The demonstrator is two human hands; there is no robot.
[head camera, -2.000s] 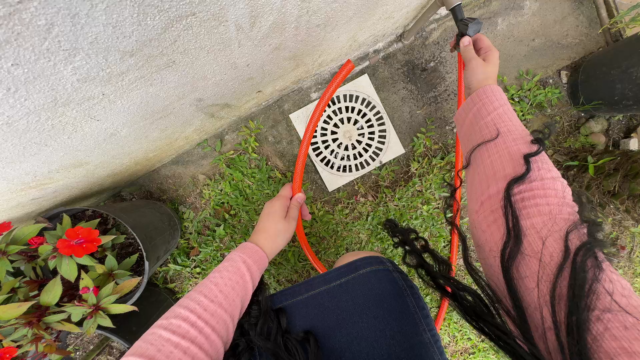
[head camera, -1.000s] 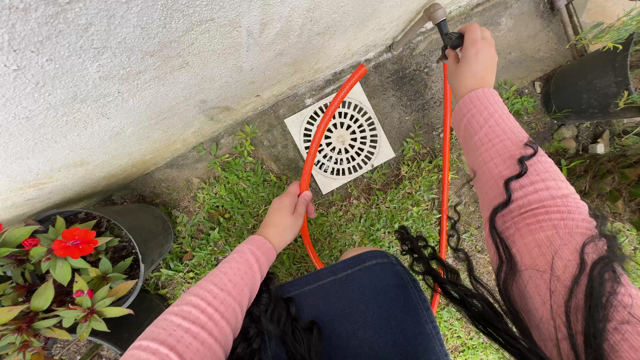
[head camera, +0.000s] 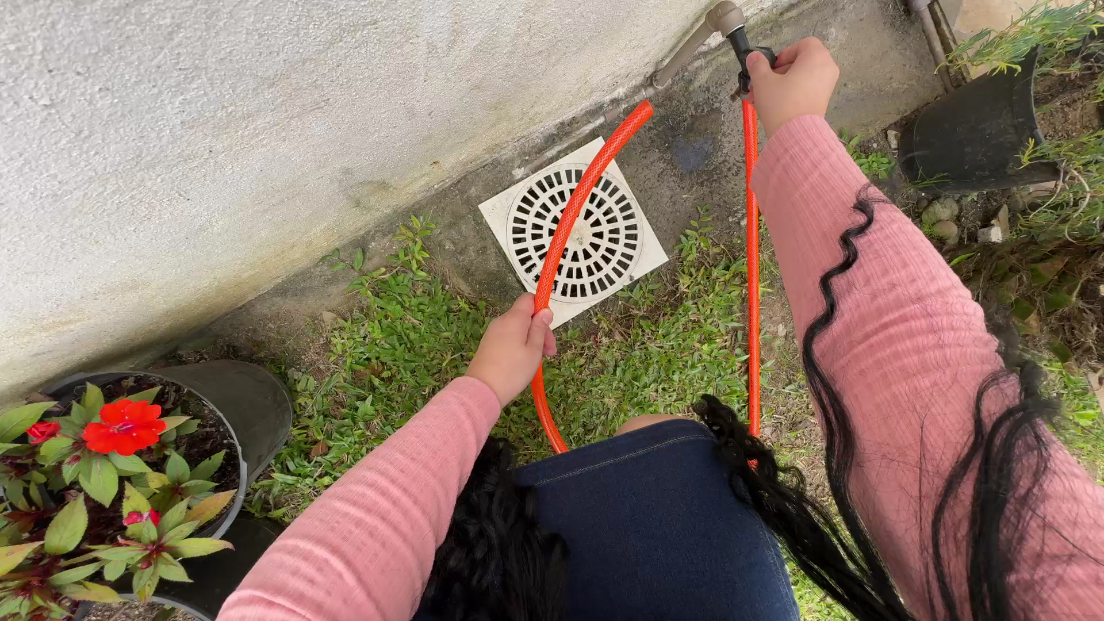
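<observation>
My left hand (head camera: 515, 343) is closed around an orange garden hose (head camera: 573, 211) a little below its free end, which points up toward the wall over a white square drain grate (head camera: 614, 226). At the upper right my right hand (head camera: 793, 79) grips the black tap (head camera: 740, 43), its fingers on the handle. The tap comes off a grey-brown elbow pipe (head camera: 726, 17). Another length of the orange hose hangs straight down from below the tap. Whether water flows cannot be seen.
A rough white wall (head camera: 224, 129) runs along the upper left. A black pot (head camera: 250, 405) with red flowers stands at the lower left, another black pot (head camera: 970, 134) at the upper right. Small stones (head camera: 942, 216) lie below it. Grass (head camera: 388, 345) grows around the grate.
The fingers of my right hand have shifted on the tap. My left hand still holds the hose, its free end still over the grate.
</observation>
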